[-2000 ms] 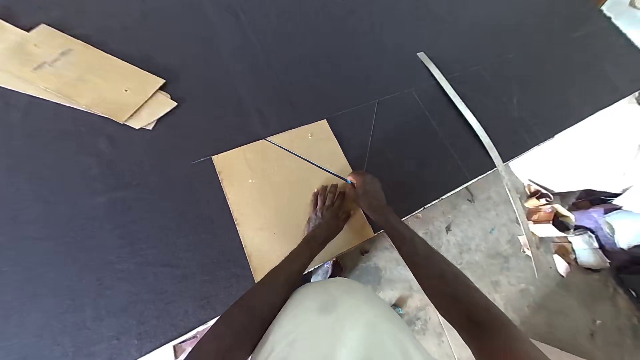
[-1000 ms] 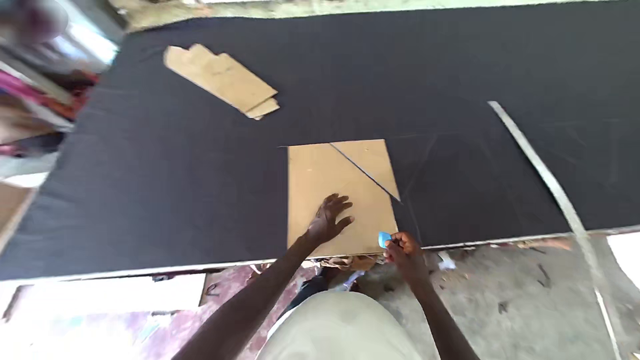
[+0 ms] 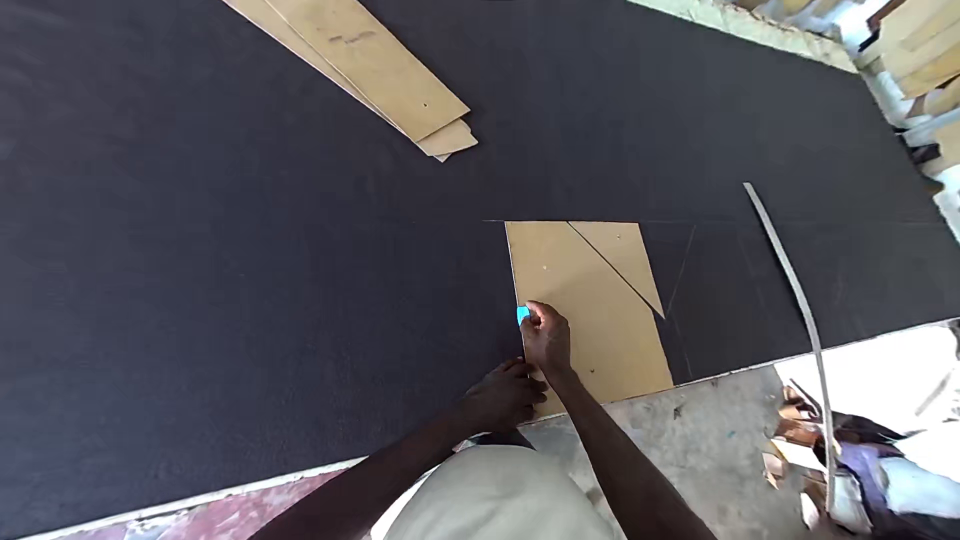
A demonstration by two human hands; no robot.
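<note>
A tan cardboard template (image 3: 600,337) lies on the black fabric (image 3: 300,285) near the table's front edge. Beside its upper right side is a small triangular cardboard piece (image 3: 626,251), with a dark slanted gap between the two. My right hand (image 3: 547,337) grips a small blue piece, likely tailor's chalk (image 3: 523,314), at the template's left edge. My left hand (image 3: 506,394) rests on the lower left corner of the template, partly on the fabric, with no object seen in it. Thin pale lines are drawn on the fabric right of the template.
A stack of long cardboard pieces (image 3: 375,67) lies at the upper left. To the right, a metal strip (image 3: 799,292) runs over the table edge. Scraps and cloth (image 3: 862,465) lie on the floor at the lower right.
My right hand has moved with the blue piece from the template's right side to its left edge. My left hand has moved from the middle of the template to its lower left corner.
</note>
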